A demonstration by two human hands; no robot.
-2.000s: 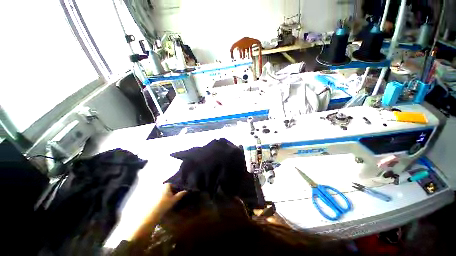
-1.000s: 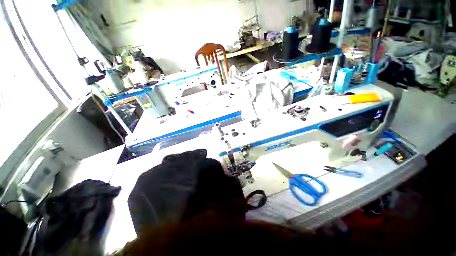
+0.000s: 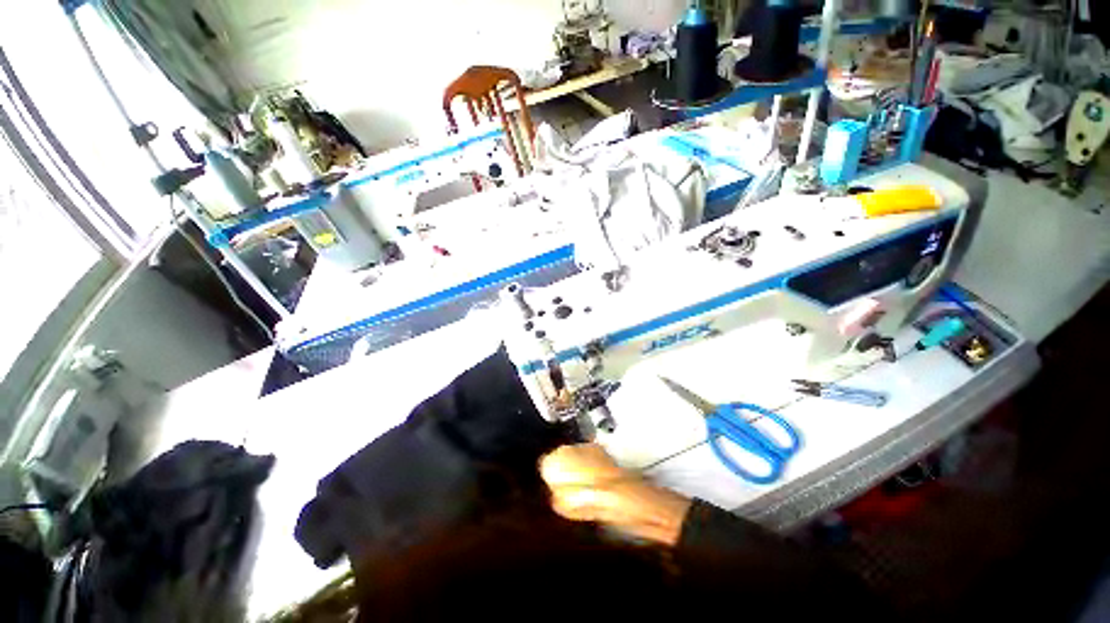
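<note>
The black fabric piece (image 3: 450, 469) lies on the white machine bed, its upper right edge at the presser foot and needle area (image 3: 572, 396). My right hand (image 3: 603, 489) is at the cloth's right edge, just below the needle area, fingers bent down on it; whether it grips the cloth is unclear. My left hand is not visible; the lower part of the picture is dark. The blue-handled shears (image 3: 752, 441) lie on the bed right of the needle, with small snips (image 3: 840, 392) beside them.
A second black pile (image 3: 183, 529) lies at far left. The machine head (image 3: 730, 298) carries an orange-yellow item (image 3: 898, 201). An accessory tray (image 3: 1004, 341) is at the right end. Behind stand black thread cones (image 3: 696, 59) and another machine table with grey-white cloth (image 3: 639, 207).
My right hand now shows at the cloth beside the needle area, where a dark loop lay one second ago. The cloth has shifted and lies more slanted. The camera view has moved slightly.
</note>
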